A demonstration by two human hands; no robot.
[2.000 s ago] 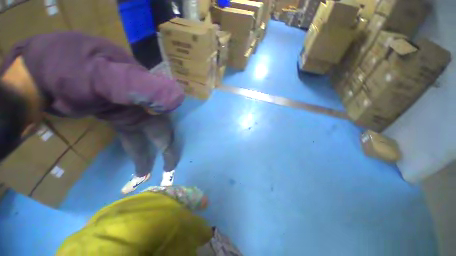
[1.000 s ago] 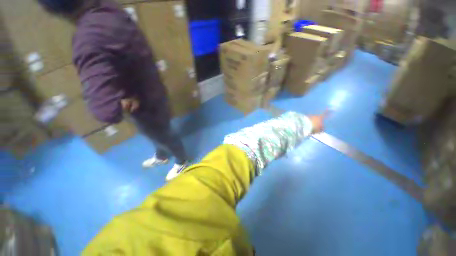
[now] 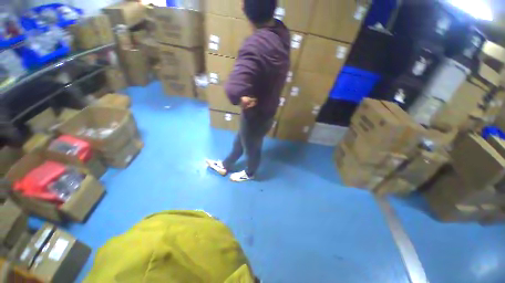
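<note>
Neither of my hands shows. Only a mustard-green jacket sleeve (image 3: pixel 171 249) is in view at the bottom, with a thin pale edge of the sleeve cover at its far side. A person in a purple top (image 3: pixel 261 72) stands in front of me on the blue floor, one hand held at waist height. Behind the person, plain brown cartons (image 3: pixel 318 91) stand in tall stacks against the back, with white shipping labels (image 3: pixel 341 52) near their edges.
Open cartons (image 3: pixel 83 200) with red and clear-wrapped items stand at left, beneath wire shelving (image 3: pixel 61 59) with blue bins (image 3: pixel 47 54). Printed cartons (image 3: pixel 382 124) stand at right beside a blue bin (image 3: pixel 354 84) and black totes (image 3: pixel 382 50). A metal strip (image 3: pixel 400 235) crosses the floor.
The view has swung left, bringing the shelving and open cartons into sight. My outstretched forearm and hand have left the picture. The person now appears near the middle, turned differently.
</note>
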